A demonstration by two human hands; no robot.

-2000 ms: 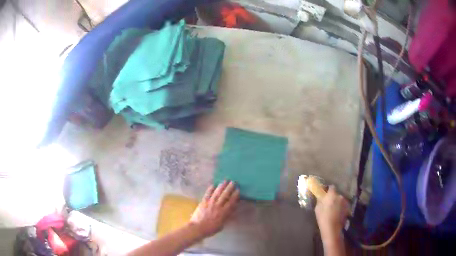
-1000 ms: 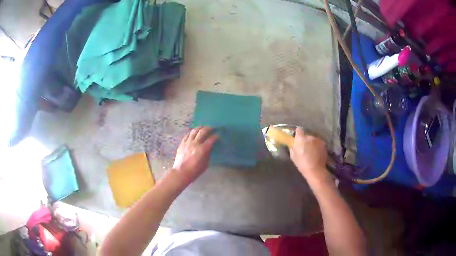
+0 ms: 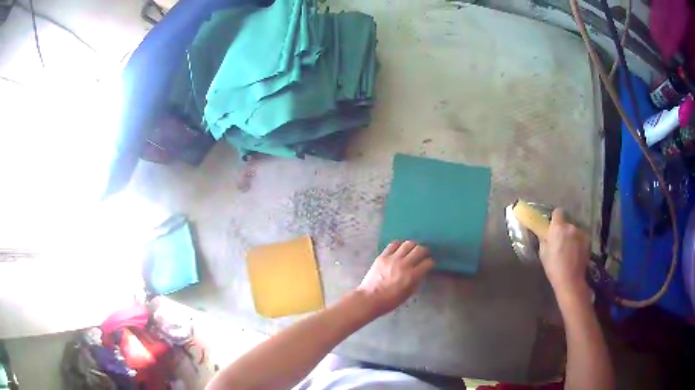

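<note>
A single green pocket piece (image 3: 438,209) lies flat on the pressing table. My left hand (image 3: 398,276) rests on its lower left corner with the fingertips on the cloth; whether it pinches the edge is hard to tell. My right hand (image 3: 564,251) is closed on the yellow-tan handle of the silver iron (image 3: 521,234), to the right of the green piece and apart from it. The yellow pocket template (image 3: 286,277) lies flat on the table, left of my left hand. Pressed pocket pieces (image 3: 173,259) lie at the left table edge.
A loose stack of green cut pieces (image 3: 267,91) sits at the far left, beside a dark blue bundle (image 3: 145,84). A tan-brown hose (image 3: 661,179) loops at the right over a blue surface with bottles (image 3: 664,122). Red and dark cloth (image 3: 137,346) lies below left.
The camera view has shifted. Since the earliest frame, the template lies farther from my left hand. The green piece still lies flat, and my right hand still holds the iron to its right.
</note>
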